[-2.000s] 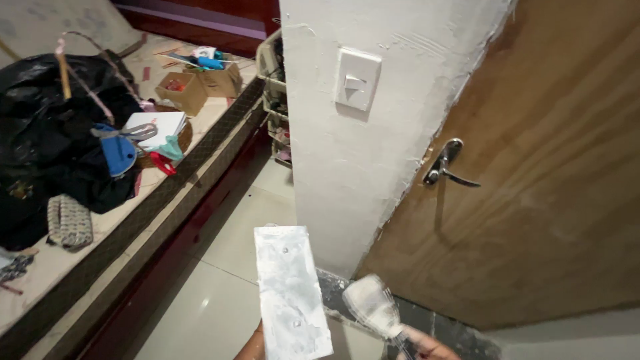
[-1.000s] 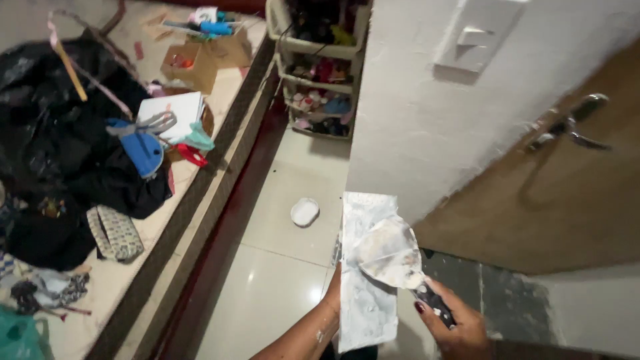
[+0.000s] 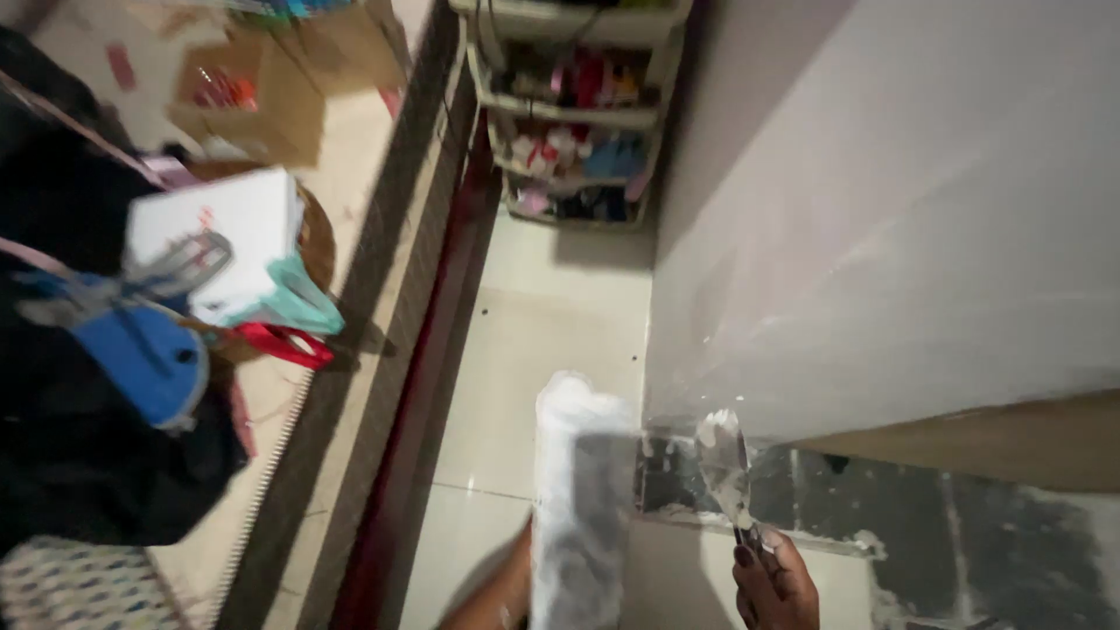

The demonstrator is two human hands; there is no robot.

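Note:
A long white rectangular board, smeared with white paste, stands out from the bottom centre, blurred. My left forearm reaches up to its left side; my left hand is hidden behind it. Right of the board, my right hand is closed around the dark handle of a putty knife. The knife points up, with white paste on its blade and tip, and is apart from the board. Beyond the knife rises a pale plastered wall.
A mattress edge runs along the left, with a black bag, cardboard box and white box on the bed. A tiered plastic rack stands at the back. Dark floor tiles border the brown door.
The putty knife, over the board's face a second ago, is now apart from it on the right. The view has swung down and left. The light switch and door handle have left the frame.

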